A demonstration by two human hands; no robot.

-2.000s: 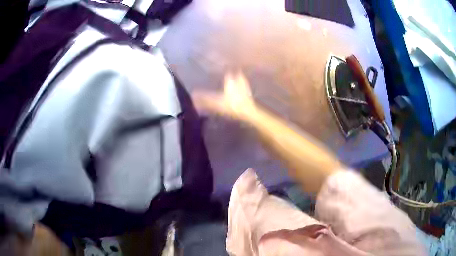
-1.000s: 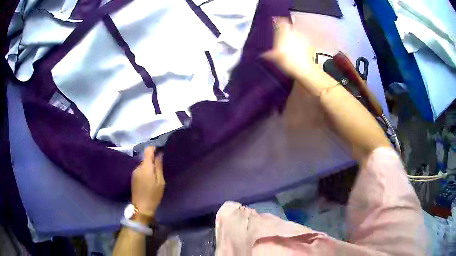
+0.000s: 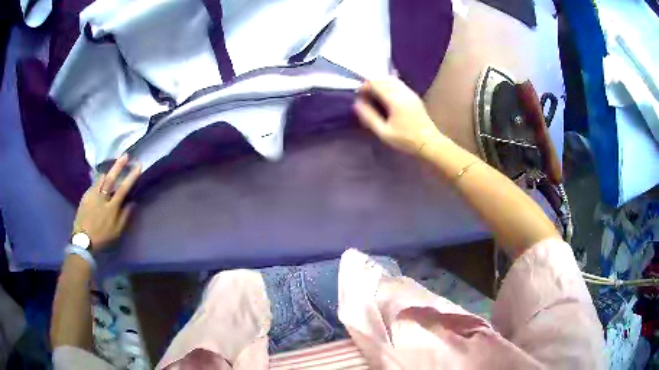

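The dark purple garment (image 3: 421,43) lies on the pressing table with its pale interlining (image 3: 160,45) facing up. A long curved seam strip runs along its near side, with a pale pointed flap (image 3: 266,130) hanging over the purple edge. My left hand (image 3: 105,209) rests at the strip's left end, fingers spread on the cloth. My right hand (image 3: 394,112) holds the strip's right end between thumb and fingers. The steam iron (image 3: 514,126) sits on the table to the right of my right hand, touched by neither hand.
The purple-blue pressing table (image 3: 311,209) has its near edge just before my lap. A dark cloth piece (image 3: 514,9) lies at the far edge. The iron's hose and cord (image 3: 614,280) run off right. Pale pieces on blue material (image 3: 636,108) lie at the right.
The garment has been shifted and its near edge laid out as a long curve. My left hand has moved left; my right hand has moved down and slightly left. The iron is uncovered from behind my arm.
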